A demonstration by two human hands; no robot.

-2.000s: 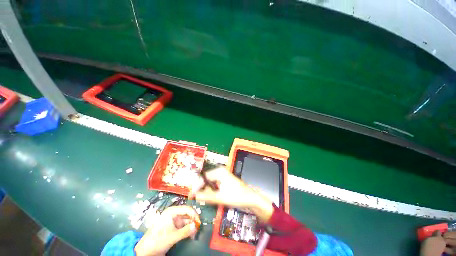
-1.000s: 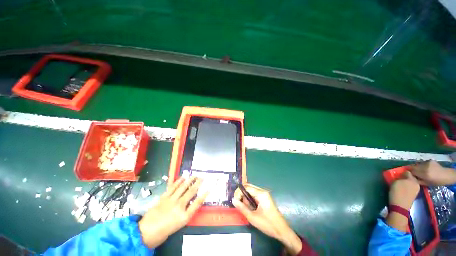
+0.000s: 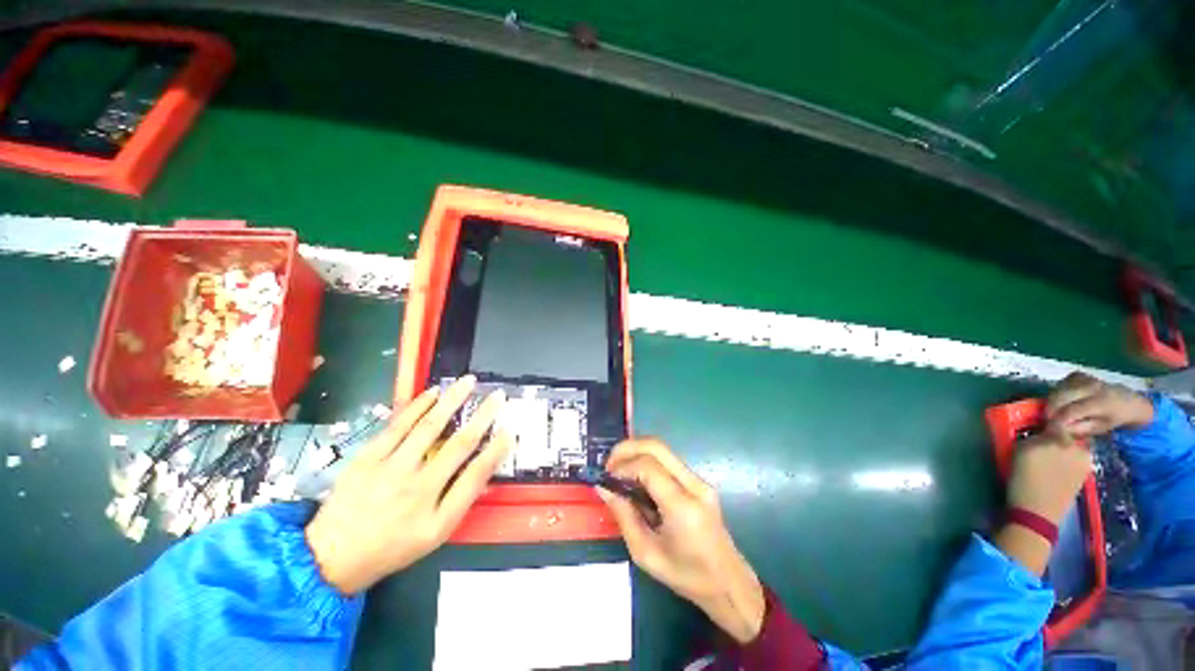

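An open tablet unit (image 3: 544,308) lies in a red-orange fixture (image 3: 535,514) in front of me. Its large grey rectangle is at the far end and a pale circuit board (image 3: 540,426) is at the near end. My left hand (image 3: 409,496) lies with fingers spread over the board's left part and the fixture's edge. My right hand (image 3: 682,518) holds dark tweezers (image 3: 632,493), with the tip at the board's lower right corner. The tip's exact contact is hidden.
A red bin (image 3: 118,328) of small cream-orange bits stands left. Black leads with white ends (image 3: 197,479) lie before it. A white sheet (image 3: 531,616) lies near me. Another fixture (image 3: 125,164) is far left. Another person's hands (image 3: 1055,459) work at right.
From the bin area two seconds ago, both hands have come to the tablet. Since one second ago they stay there, and the whole view has shifted, with bench things appearing higher and further left.
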